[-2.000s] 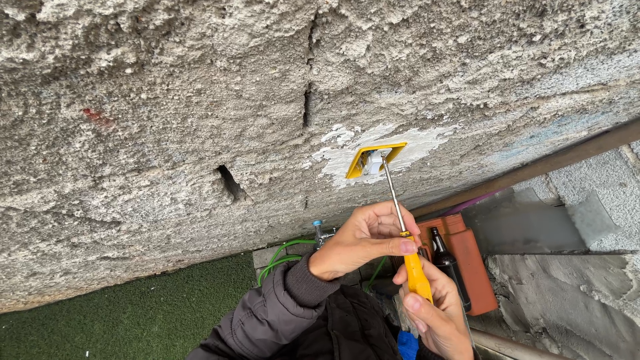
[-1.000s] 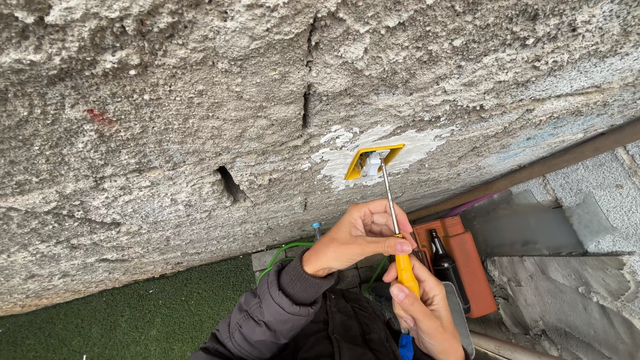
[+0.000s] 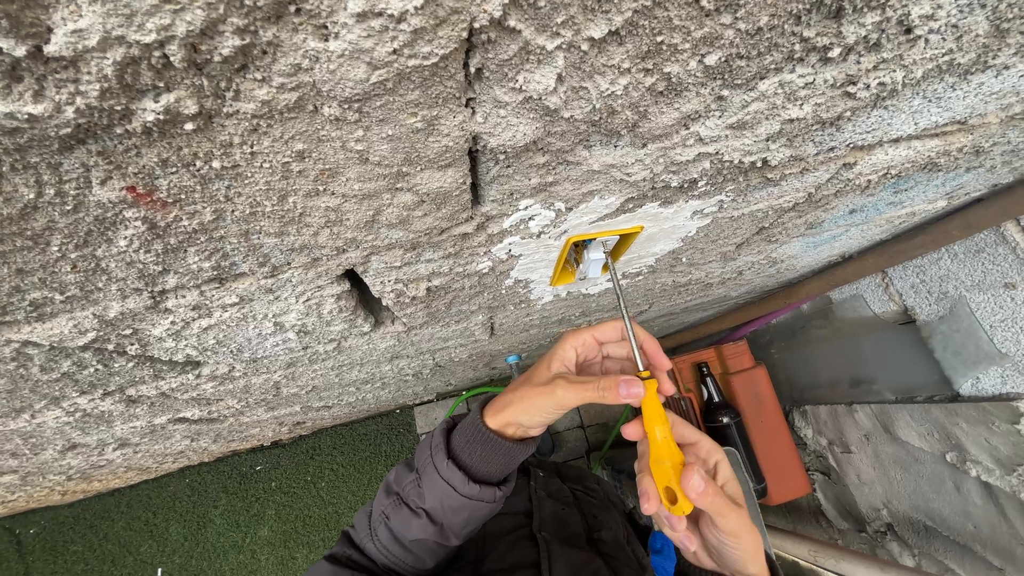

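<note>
A yellow-handled screwdriver (image 3: 662, 452) points up to a yellow electrical wall box (image 3: 565, 262), set in white plaster (image 3: 672, 232) on a rough wall. Its metal shaft reaches a white switch or socket insert (image 3: 592, 261) inside the box; the tip's exact seat is too small to tell. Wires show at the box's left side. My left hand (image 3: 588, 372) has its fingers and thumb around the shaft's lower end and the front of the handle. The rear of the handle lies between the fingers and thumb of my right hand (image 3: 704, 496).
The rough wall (image 3: 240, 160) fills most of the view. Below stand a blue-topped tap (image 3: 514, 362) with a green hose (image 3: 472, 394), a dark glass bottle (image 3: 726, 424) and orange clay blocks (image 3: 772, 436). A brown pipe (image 3: 864, 264) runs along the wall's lower right. Green artificial turf (image 3: 240, 504) lies lower left.
Both hands stay on the screwdriver, its shaft still reaching into the yellow box. The right hand's fingers have shifted around the handle.
</note>
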